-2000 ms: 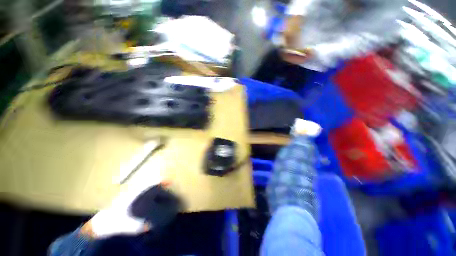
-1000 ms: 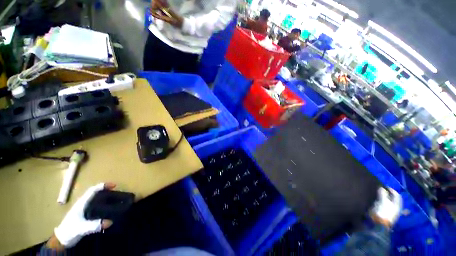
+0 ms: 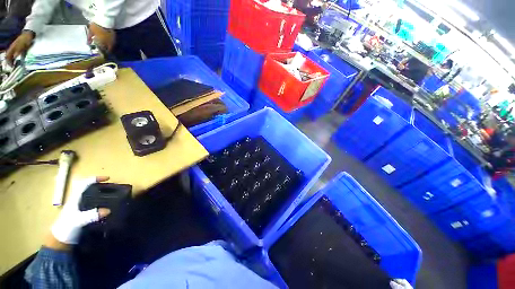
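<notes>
My left hand (image 3: 72,217), in a white glove with bare fingertips, holds a short black socket block (image 3: 106,197) at the bench's front edge. My right hand (image 3: 400,284) shows only as a small gloved part at the bottom right, at the edge of a dark flat sheet (image 3: 324,254). The sheet lies in the lower right blue bin (image 3: 407,255), with black pieces showing along its far side. Whether my right fingers grip the sheet cannot be told. The handled test plug (image 3: 61,179) lies on the bench left of my left hand.
Black power strips (image 3: 48,119), a white extension strip (image 3: 104,76) and a black test socket box (image 3: 142,133) sit on the tan bench (image 3: 169,148). A blue bin (image 3: 317,155) holds rows of black pieces. Red bins (image 3: 293,82) stand beyond. A person (image 3: 132,17) stands behind the bench.
The dark sheet, held up over the bins a second ago, has moved down into the lower right blue bin. My left hand still holds the socket block. The view has shifted right.
</notes>
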